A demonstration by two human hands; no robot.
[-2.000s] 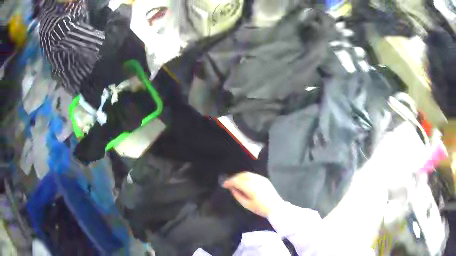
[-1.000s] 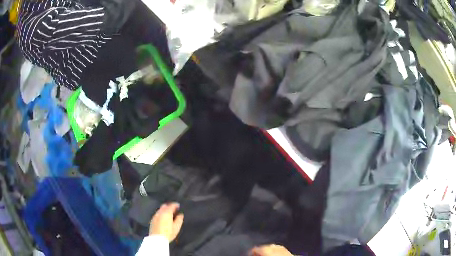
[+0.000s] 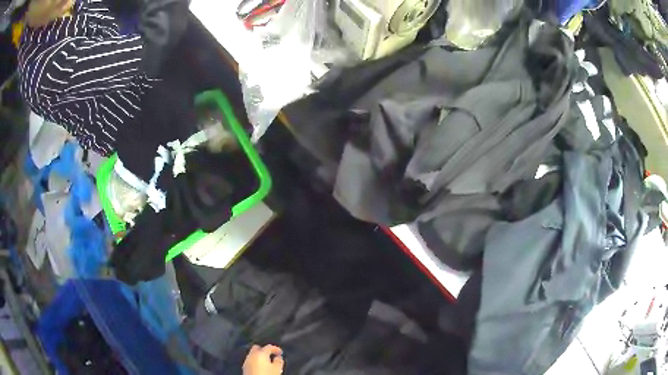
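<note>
My left hand (image 3: 264, 360) is at the bottom edge, cut off by it, with curled fingers over dark charcoal cloth (image 3: 282, 311). Whether the fingers pinch the cloth cannot be told. My right hand is out of the picture. The dark cloth spreads up the middle, very dark there. A large heap of charcoal garment pieces (image 3: 469, 139) lies at the upper right, with blue-grey cloth (image 3: 513, 286) beside and below it.
A green-rimmed bin (image 3: 256, 165) at left holds dark cloth and pale strips. A blue crate (image 3: 121, 322) stands at lower left. Striped cloth (image 3: 80, 62) is at upper left. A red-edged white table edge (image 3: 428, 264) shows at centre right. A cream machine part (image 3: 377, 29) is at the top.
My left hand has come into view and now sits lower than a second ago, near the bottom edge. My right hand has left the picture. The bin and cloth appear slightly lower in view.
</note>
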